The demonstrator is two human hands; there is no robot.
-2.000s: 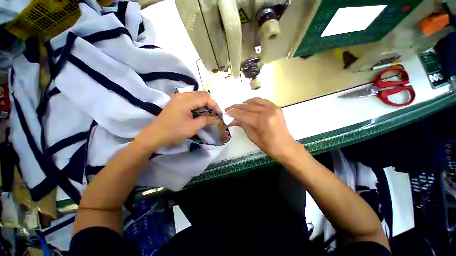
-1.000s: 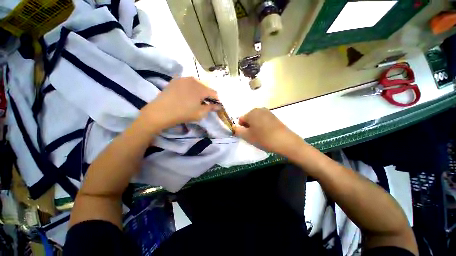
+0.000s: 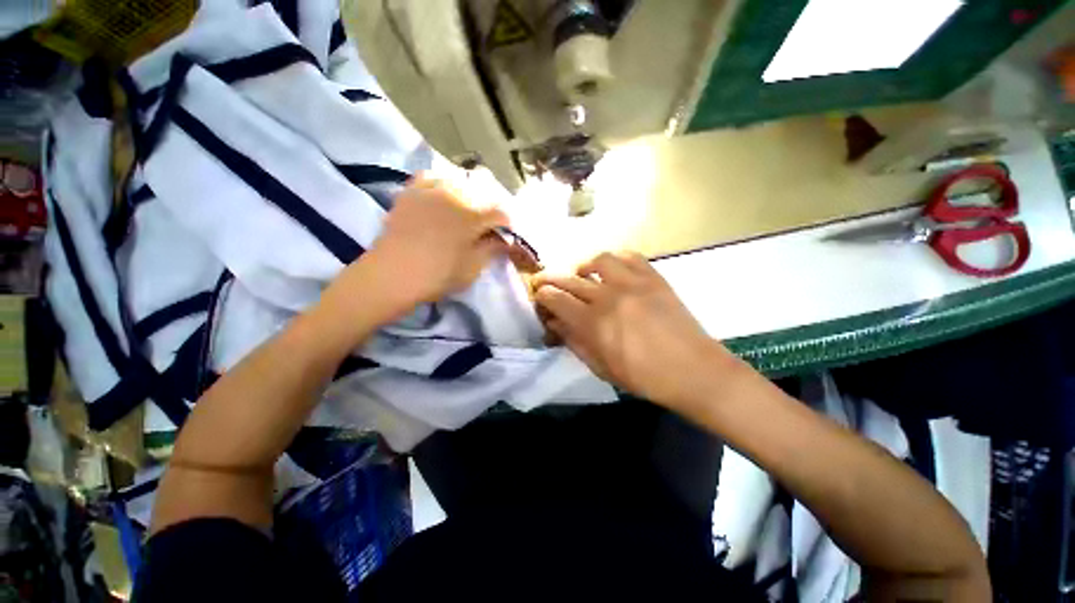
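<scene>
A white garment piece with navy stripes (image 3: 254,177) lies in a large soft heap left of the needle and under my left forearm. My left hand (image 3: 442,239) grips its folded edge just in front of the needle area. My right hand (image 3: 613,316) pinches the same edge from the right, fingertips close to my left fingers. A dark navy-edged opening shows between the hands. The presser foot and needle area of the sewing machine (image 3: 572,165) is above the hands, partly washed out by bright light.
Red-handled scissors (image 3: 978,222) lie on the table at the right. The green table edge (image 3: 825,342) runs along the front. A yellow basket (image 3: 124,26) stands at the upper left, a blue basket (image 3: 360,518) below the table. More white and navy pieces (image 3: 813,530) hang below right.
The right hand has turned and its fingers now lie over the edge, nearer the left hand. The white cloth has spread rightward beneath the hands since the oldest frame. The view has shifted a little.
</scene>
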